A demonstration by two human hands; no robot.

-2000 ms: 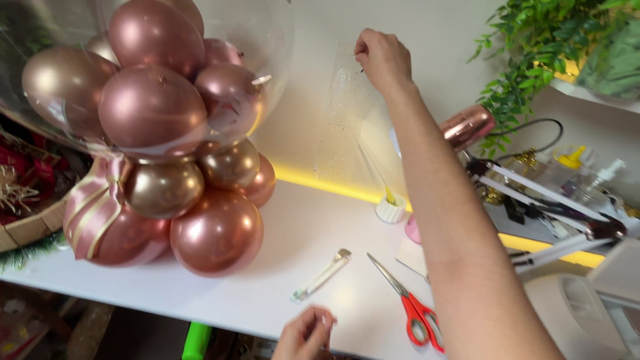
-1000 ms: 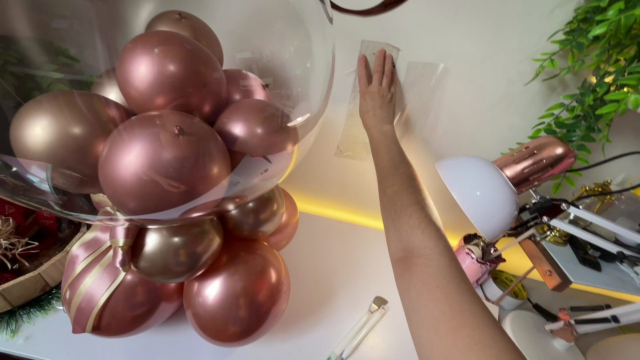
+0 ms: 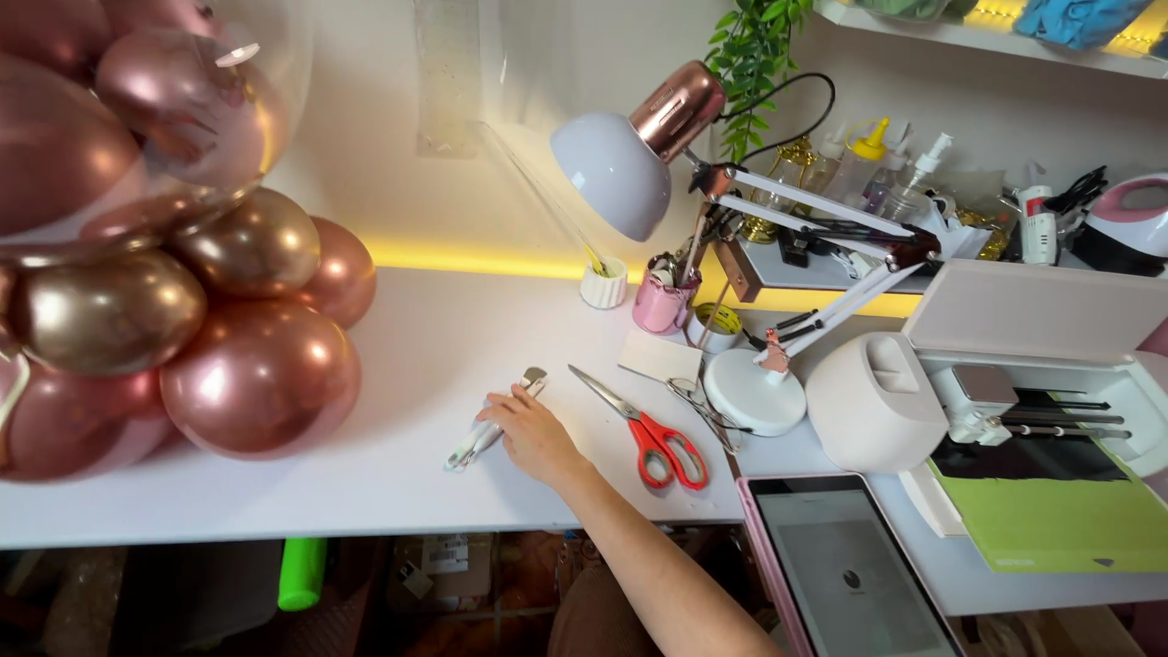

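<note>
My right hand [image 3: 534, 443] is over the middle of a slim white and clear tool with a metal end [image 3: 533, 377], fingers bent across it. Whether the fingers have closed on it cannot be told. The tool lies aslant on the white table. Beside the hand, to the right, are red-handled scissors [image 3: 643, 429] with their blades together. My left hand is not in view. Clear strips of film [image 3: 448, 82] are against the wall. At the left stand metallic rose and gold balloons [image 3: 262, 379], some inside a large clear balloon [image 3: 297, 82].
A desk lamp [image 3: 613, 173] leans over a white ribbed cup [image 3: 603, 285] and a pink tool holder [image 3: 663, 301]. Eyeglasses [image 3: 703, 406] lie by the lamp's base. At the right are a pink-edged tablet [image 3: 849, 557] and a cutting machine [image 3: 985, 401] with a green mat [image 3: 1058, 520].
My right hand has come down from the film strips on the wall to the slim tool on the table. My left hand, seen near the table's front edge two seconds ago, is out of view.
</note>
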